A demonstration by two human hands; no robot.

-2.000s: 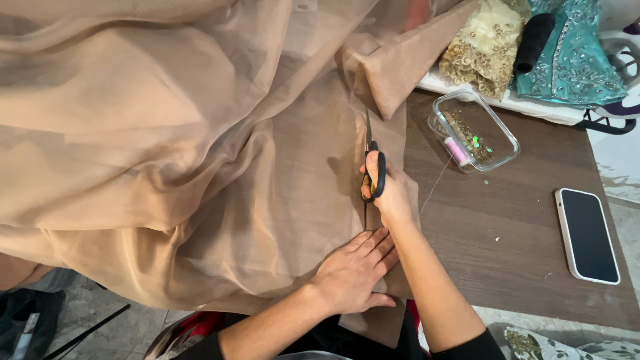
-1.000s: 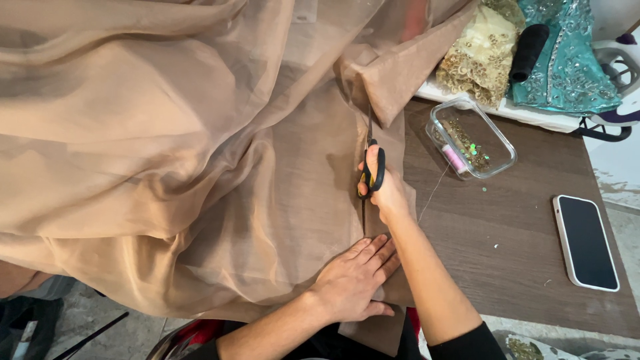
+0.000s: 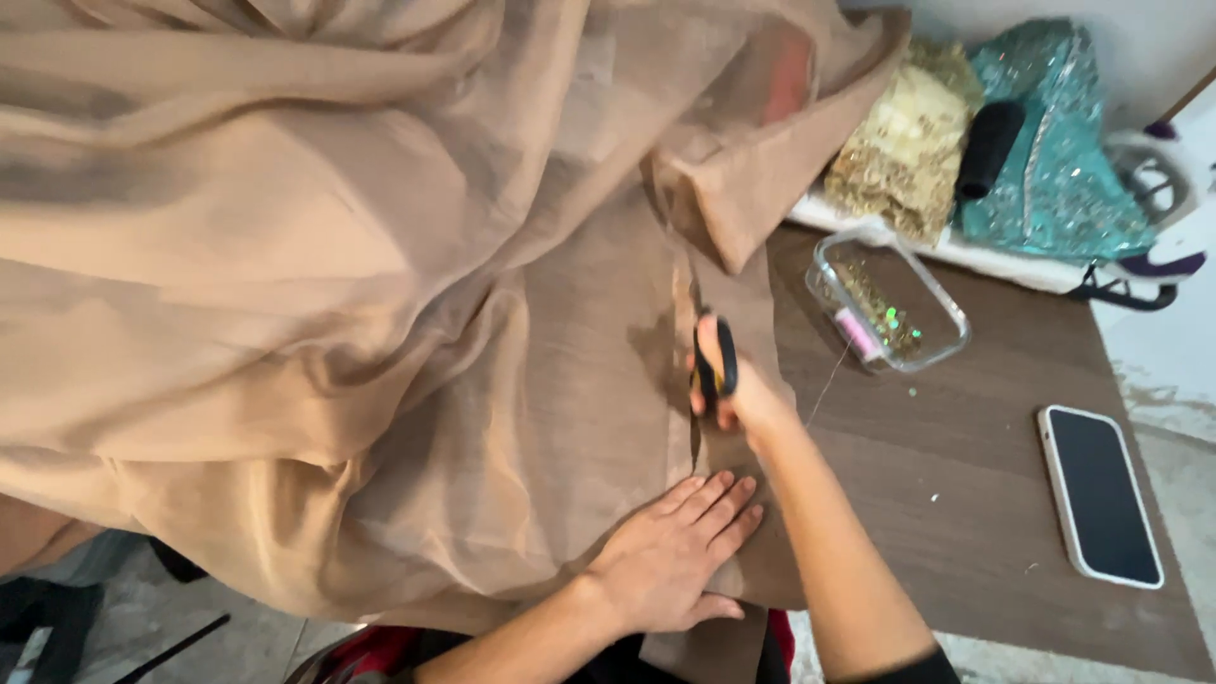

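Observation:
A large piece of sheer tan fabric (image 3: 589, 380) lies in folds over the table and hangs over its near edge. My right hand (image 3: 736, 385) grips a pair of scissors (image 3: 725, 356) by dark handles; their blades point away from me along a long slit in the fabric. Below the scissors, my left hand (image 3: 674, 551) presses flat on the fabric with its fingers apart, just at the near end of the slit. Part of the blades is hard to make out against the cloth.
On the brown table (image 3: 912, 532) are a clear container (image 3: 950, 323) with sequins and a pink thread spool (image 3: 858, 334), and a phone (image 3: 1102, 494). Behind them, gold embellished fabric (image 3: 902, 142), teal embellished fabric (image 3: 1083, 180) and a black cylindrical object (image 3: 991, 149) rest on a white padded surface.
The right hand with the scissors has shifted slightly relative to the cloth at most; the left hand stays pressed at the near end of the slit.

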